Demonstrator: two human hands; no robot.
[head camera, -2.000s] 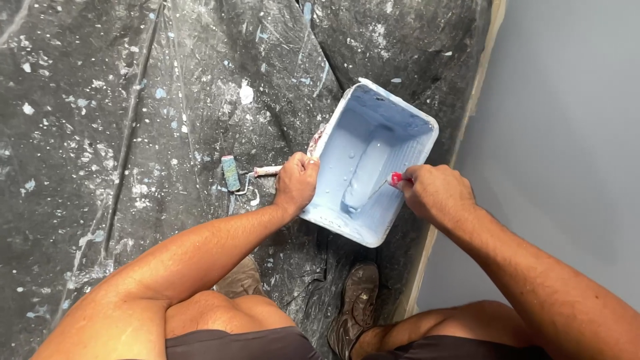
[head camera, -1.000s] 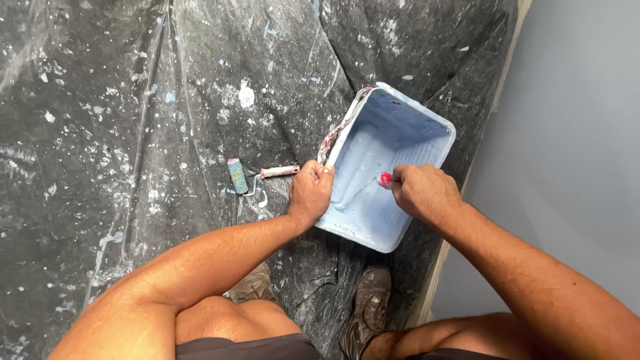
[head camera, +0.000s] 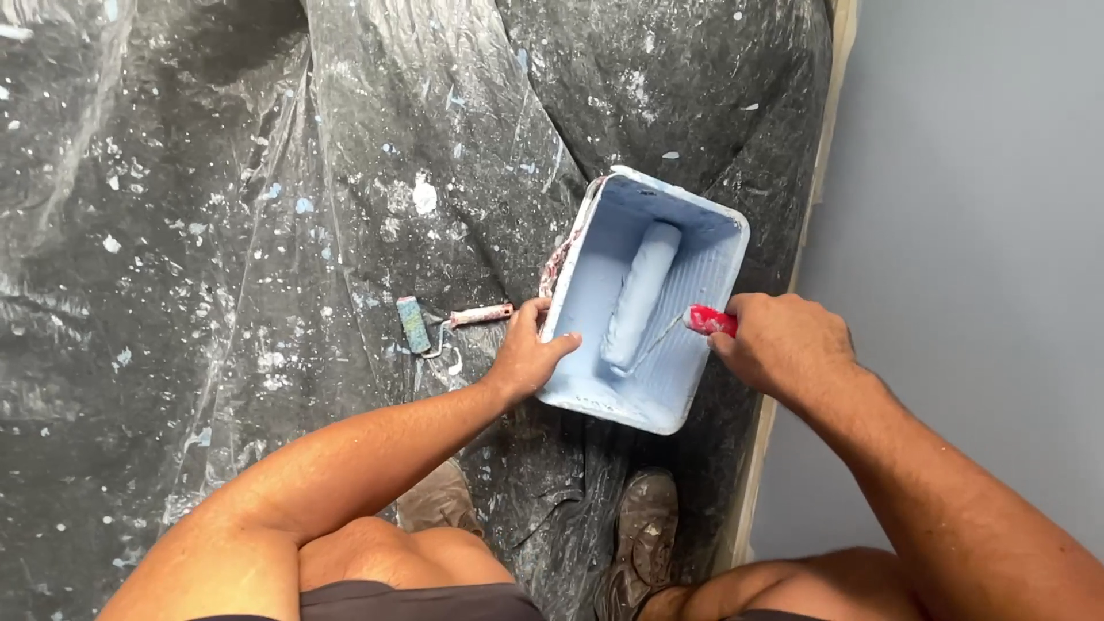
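Observation:
My left hand grips the left rim of a deep paint bucket, thumb over the edge, fingers outside. Light blue paint coats the bucket's inside, and one inner wall is ribbed. My right hand is closed around the red handle of a paint roller, above the bucket's right side. The roller's long sleeve, covered in light blue paint, lies against the inside of the bucket. Left of my left hand, a mini paint roller with a paint-stained handle lies on the plastic sheet.
A black plastic drop sheet, wrinkled and spattered with paint, covers the floor. To the right is a grey-blue wall with a pale strip along its base. My brown shoes stand below the bucket.
The roller sleeve has come up into plain view along the ribbed side, where one second ago it was hardly visible. My left thumb now reaches over the bucket's rim.

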